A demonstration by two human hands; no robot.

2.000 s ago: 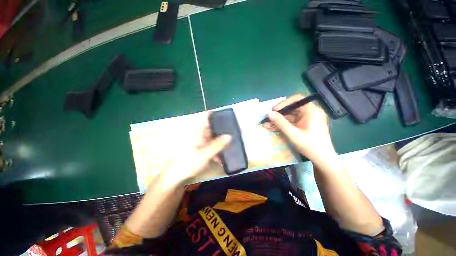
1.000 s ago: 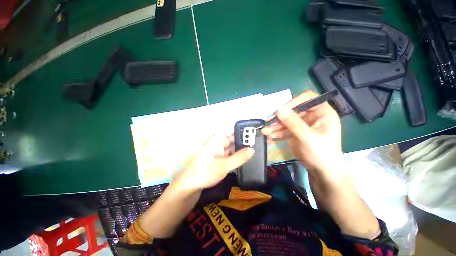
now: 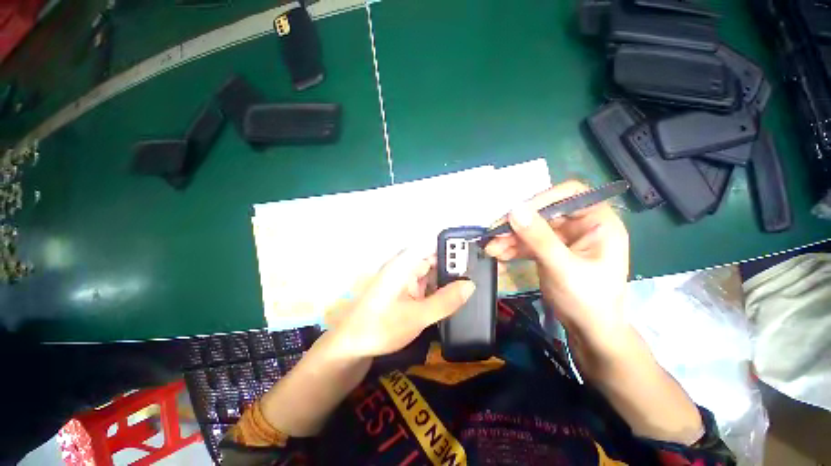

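A black phone case stands nearly upright in the view, its outside face up, over the near edge of the sheets. A pale camera plate with dark holes shows at its far end. My left hand holds the case from the left, thumb on its face. My right hand holds dark tweezers like a pen, their tip at the camera plate. Any tiny piece at the tip is too small to tell. White adhesive sheets lie under my hands.
Black cases are piled at the right. Several loose cases lie at the left on the green bench. A glossy black block is at the far right. A red stool and clear plastic bags are below.
The case was turned over from its plain face to show the camera plate and came nearer to me. The tweezers moved from beside it to the plate. The view shifted slightly.
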